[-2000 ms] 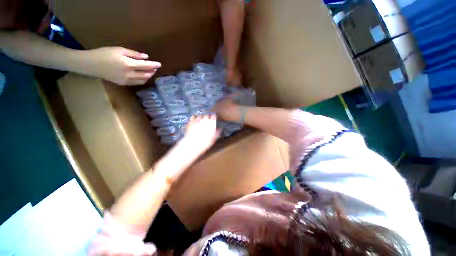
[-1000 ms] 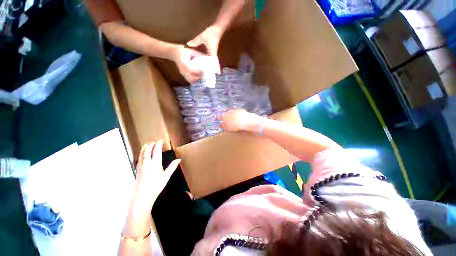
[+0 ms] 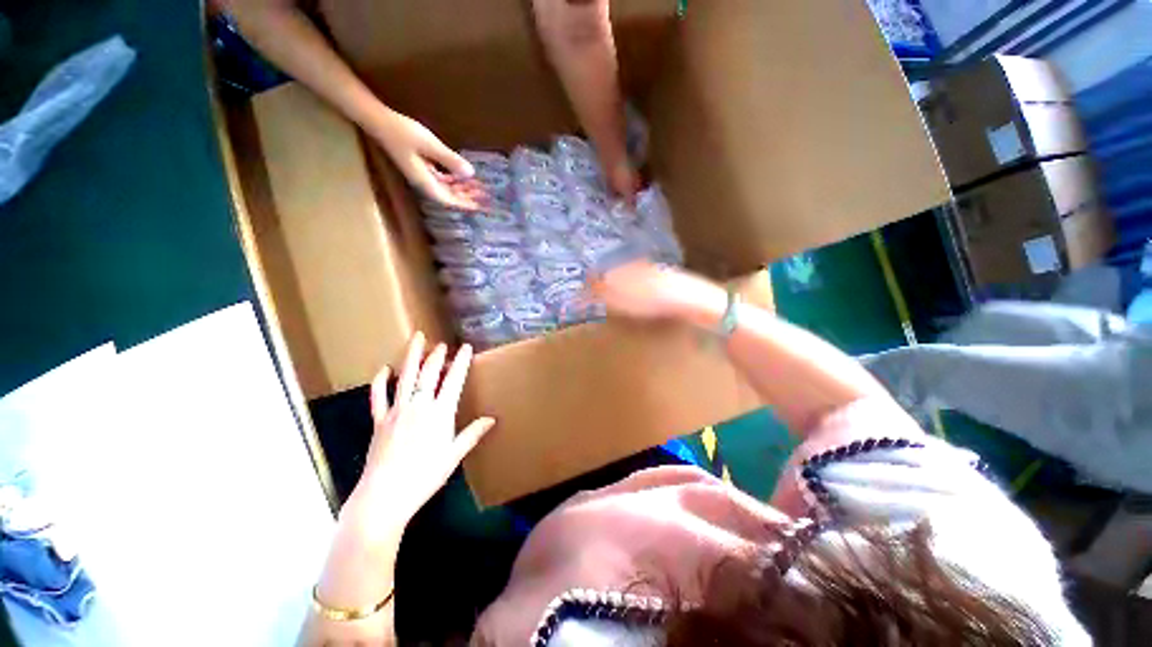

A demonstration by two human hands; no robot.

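Bagged units, clear packets with white coils inside, lie in rows in the large brown carton. My left hand is spread, its fingertips at the carton's near left corner, holding nothing. My right hand reaches over the near side onto the near right part of the packets. It is blurred and its fingertips are unclear, so I cannot tell if it grips a packet.
Another person's hands reach into the carton from the far side. White sheets lie at the left, with a blue cloth bundle on them. A clear plastic bag is at the far left. Strapped cartons stand at the right.
My left hand has come from over the packets to the carton's near corner. My right hand stays over the packets. The other person's hands, together around a white item one second ago, are now apart.
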